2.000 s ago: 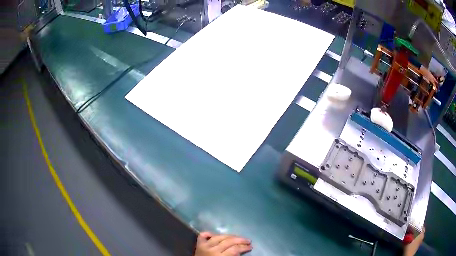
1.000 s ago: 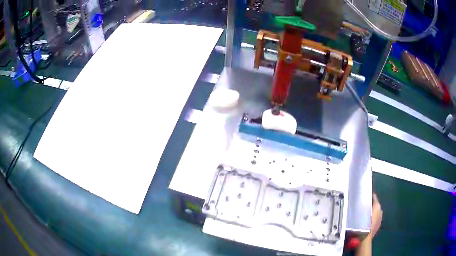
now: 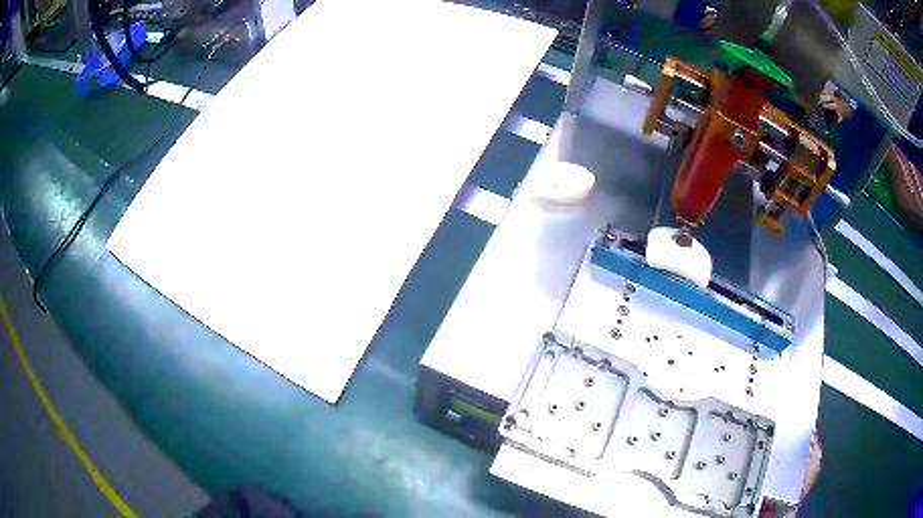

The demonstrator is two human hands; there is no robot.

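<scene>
The silver fixture point(image 3: 638, 425) with three shallow pockets and screws is empty. It sits on the pale sliding plate point(image 3: 547, 473) at the front of the pad printing machine point(image 3: 486, 329). Behind it are a blue bar point(image 3: 688, 295) and a rounded white pad point(image 3: 678, 256) under the red column point(image 3: 714, 162). My right hand point(image 3: 813, 460) is only a small sliver at the machine's front right corner, mostly hidden behind it; its fingers cannot be made out. My left hand is out of the picture.
A large white sheet point(image 3: 334, 172) lies on the green bench point(image 3: 253, 425) left of the machine. A pale round disc point(image 3: 563, 183) sits on the machine's left side. White strips point(image 3: 870, 400) run at the right. A dark blurred shape is at the bottom left edge.
The camera view has swung right, then partly back left. My left hand, visible at the bottom edge two seconds ago, has left the picture. My right hand stays by the machine's corner.
</scene>
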